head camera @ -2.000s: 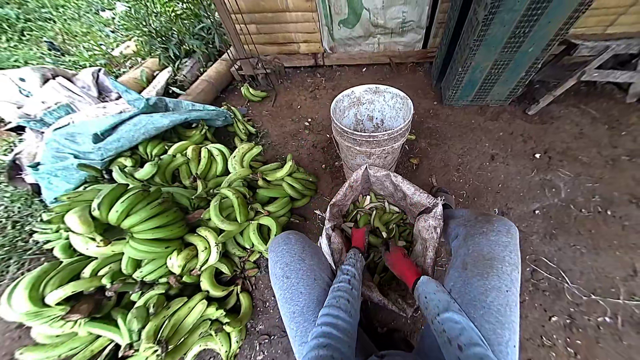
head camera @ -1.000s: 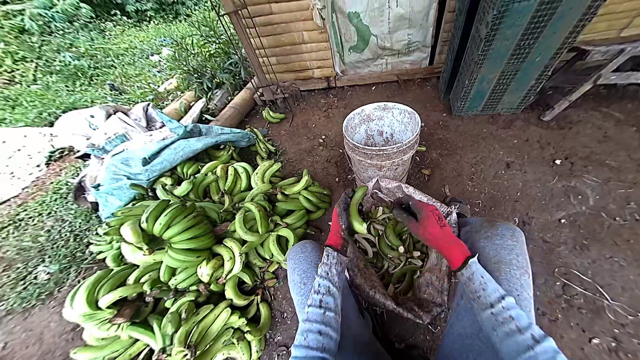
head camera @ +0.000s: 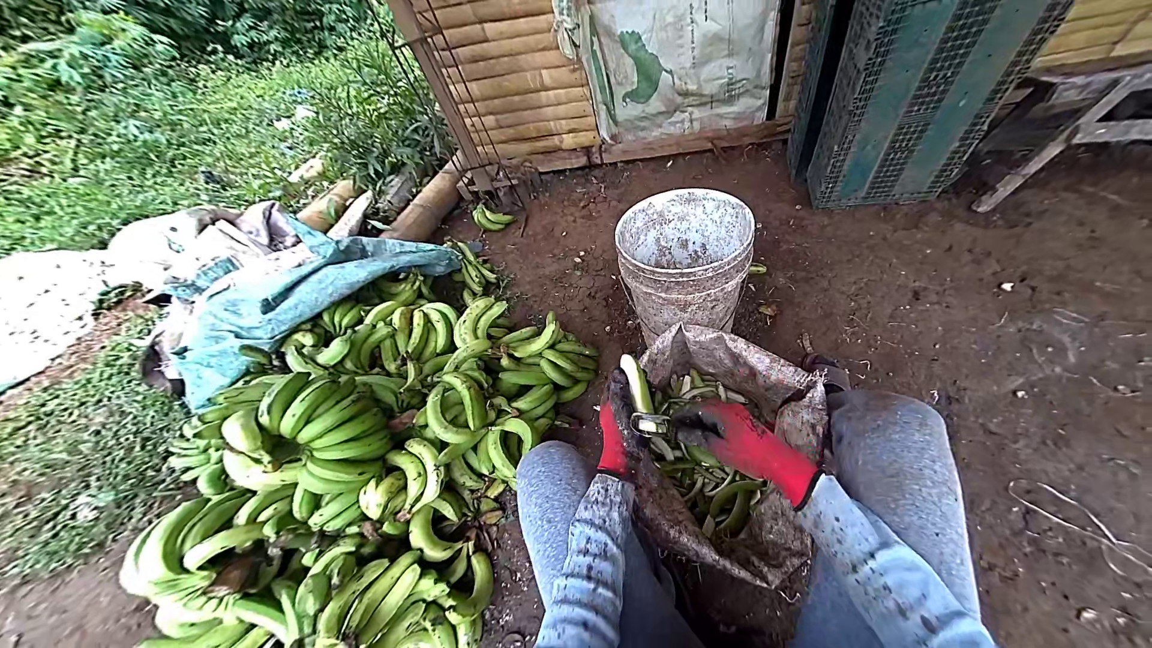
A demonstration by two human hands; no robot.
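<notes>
My left hand (head camera: 621, 427), in a red and black glove, grips a green banana (head camera: 635, 383) whose upper end shows pale, peeled flesh. In my right hand (head camera: 742, 443), gloved the same way, is a small metal peeler (head camera: 650, 424), its head against the banana's lower part. Both hands are above an open woven sack (head camera: 792, 531) between my knees, which holds many green peels (head camera: 706, 486). A dirty white bucket (head camera: 686, 270) stands just beyond the sack. Left of my leg lies a large heap of green bananas (head camera: 333, 423).
A blue cloth (head camera: 261, 315) and other sacks lie over the heap's far edge. Behind stand a bamboo wall (head camera: 513, 76), a hanging printed sack (head camera: 688, 67) and green mesh crates (head camera: 927, 99). A wooden bench (head camera: 1071, 135) is at the right. Bare soil (head camera: 1035, 360) extends right of my knee.
Both hands were low in the sack, then rose with a green banana in the left hand. Now the right hand has come in to the banana with the peeler, and pale flesh shows.
</notes>
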